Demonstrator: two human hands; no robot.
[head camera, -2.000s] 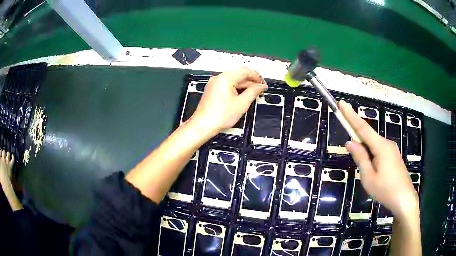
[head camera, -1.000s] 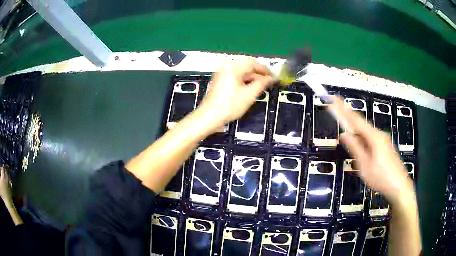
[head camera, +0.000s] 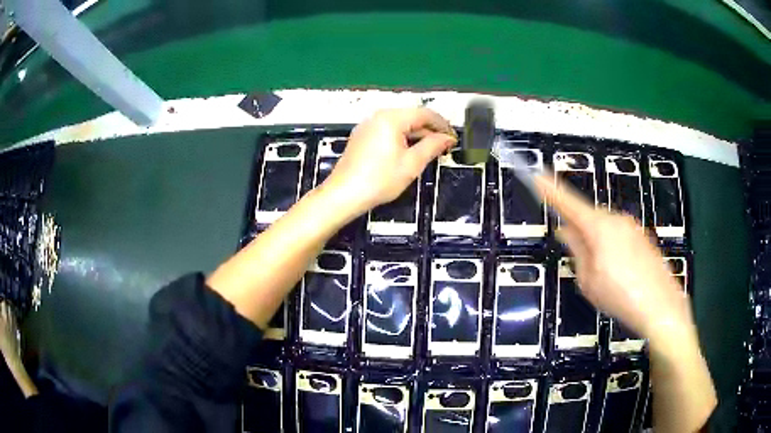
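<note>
Phone covers (head camera: 517, 309) with dark centres and pale gold rims lie in rows in a glossy black blister tray (head camera: 250, 237). My left hand (head camera: 380, 161) is over the back row, thumb and fingertips pinched together at the top edge of a cover. Whatever tiny part may be between the fingertips cannot be made out. My right hand (head camera: 617, 262) grips the handle of a mallet (head camera: 479, 131). Its dark head is blurred and just right of my left fingertips, above the top of a back-row cover. My right hand and forearm hide parts of covers at the right.
A white edge strip with a small black square (head camera: 259, 104) runs behind the tray, with a green conveyor (head camera: 338, 63) beyond. A grey post (head camera: 93, 63) stands at back left. Pale small parts (head camera: 47, 258), black trays (head camera: 21, 228) and another person's hand (head camera: 10, 338) are at far left. Black ridged trays (head camera: 758, 254) stand at right.
The whole scene has shifted left in view. My left fingertips have moved rightward along the back row relative to the tray. The mallet head has moved left and stays close beside them.
</note>
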